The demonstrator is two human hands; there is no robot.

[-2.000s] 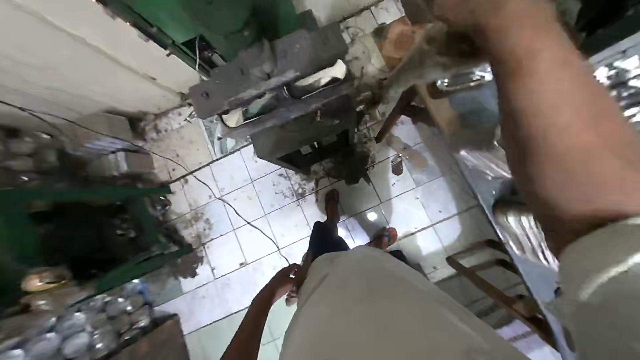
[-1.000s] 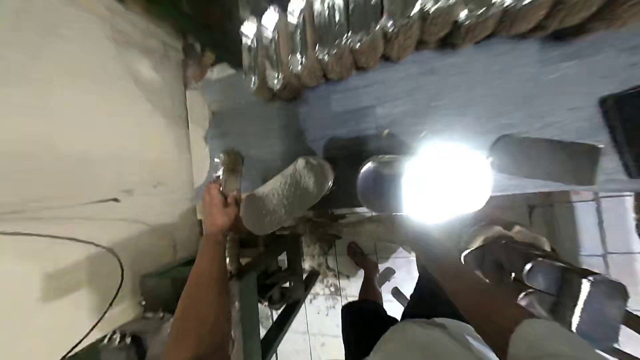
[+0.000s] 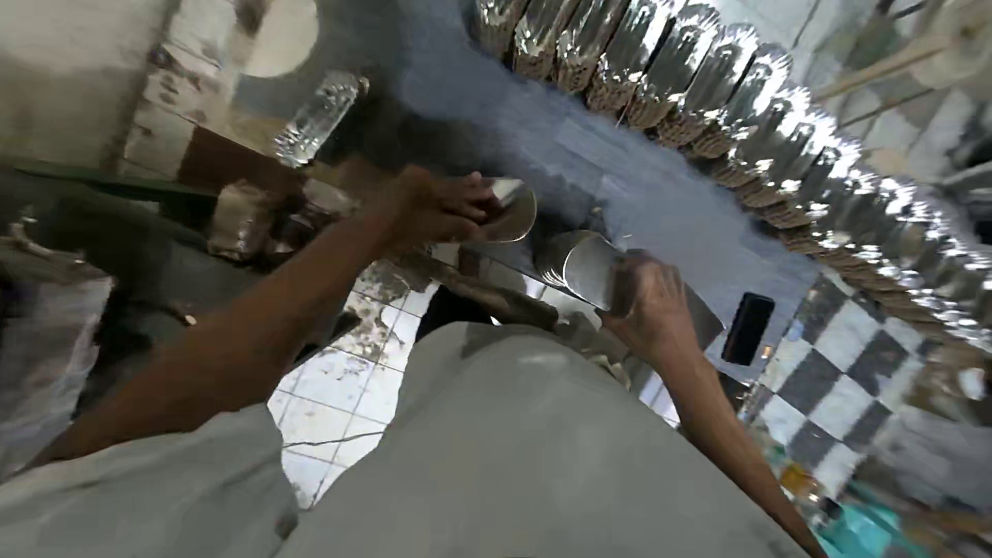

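Note:
My left hand (image 3: pixel 446 209) is on a shiny metal piece with a rounded end (image 3: pixel 513 211), its fingers over the left part. To the right, my right hand (image 3: pixel 647 306) grips a round-ended metal sheet (image 3: pixel 593 267), thumb at its lower edge. Just left of that sheet is a stack of similar thin, round-ended metal pieces (image 3: pixel 554 256), partly hidden by it. The hands are blurred, and how the left fingers close on the metal is hard to see.
A long row of stacked shiny metal pieces (image 3: pixel 697 70) runs along the far side of the grey tabletop (image 3: pixel 643 186). A black phone (image 3: pixel 748 328) lies near its right end. At the upper left is a clear or shiny ribbed object (image 3: pixel 318 118). White floor tiles (image 3: pixel 341 395) show below.
The view has swung a lot, from machines and floor to the table. My left hand has moved from an object at the table's left end to a rounded metal piece nearer the middle.

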